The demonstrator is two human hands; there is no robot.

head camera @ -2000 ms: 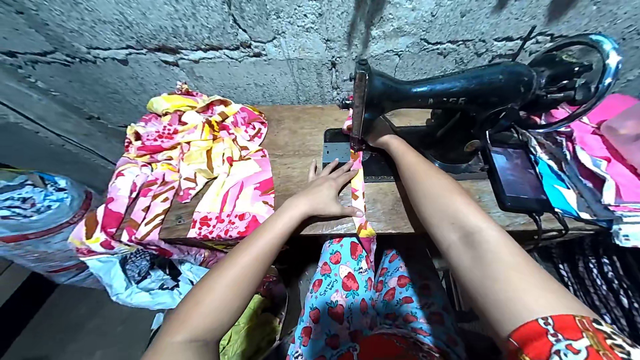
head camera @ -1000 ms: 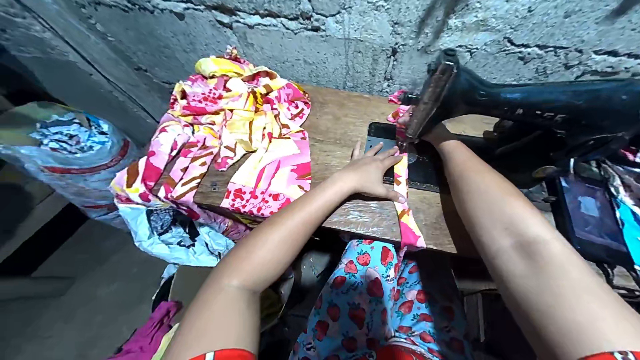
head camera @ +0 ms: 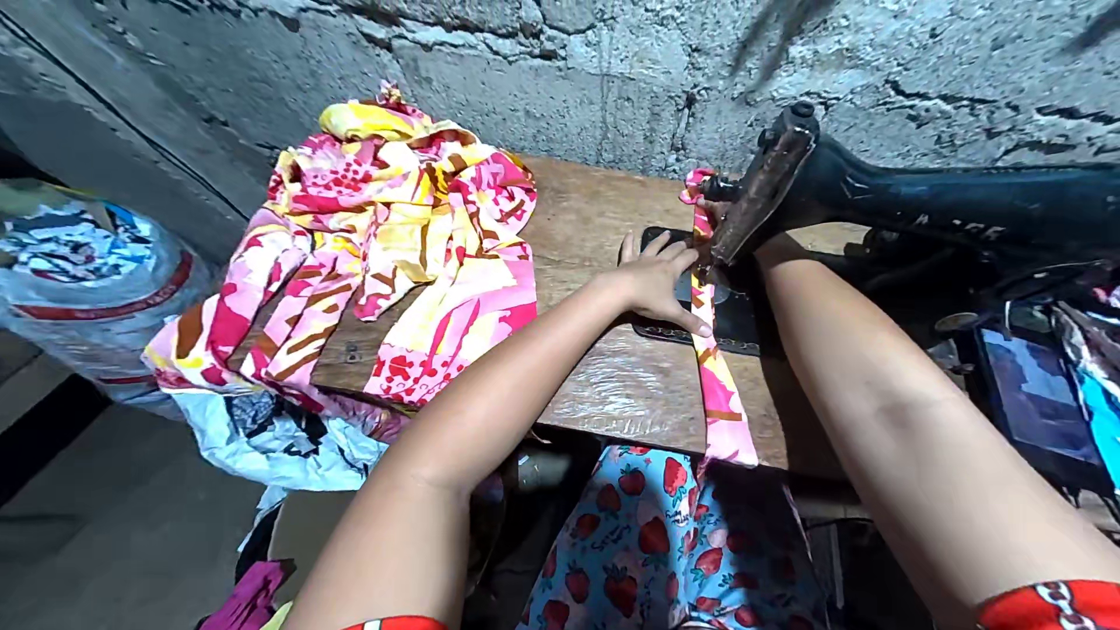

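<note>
A narrow strip of pink, yellow and brown printed fabric (head camera: pixel 719 394) runs under the head of a black sewing machine (head camera: pixel 910 201), and its near end lies at the table's front edge. My left hand (head camera: pixel 658 284) rests with spread fingers on the machine's bed plate, its thumb touching the strip's left side. Behind the machine head reaches my right hand (head camera: pixel 716 210); only a little of it shows near the strip's far part, and its grip is hidden. A heap of the same printed fabric (head camera: pixel 411 236) lies on the table's left side.
Against a rough block wall stands the wooden table (head camera: pixel 612 385). A phone-like device (head camera: pixel 1037 394) and more cloth lie at the right. Left of the table are a full clear plastic bag (head camera: pixel 96 306) and a white plastic bag (head camera: pixel 289 446) holding dark cloth.
The strip's near end, which hung over the front edge two seconds ago, now lies further back, on the table at that edge. The view has swung left.
</note>
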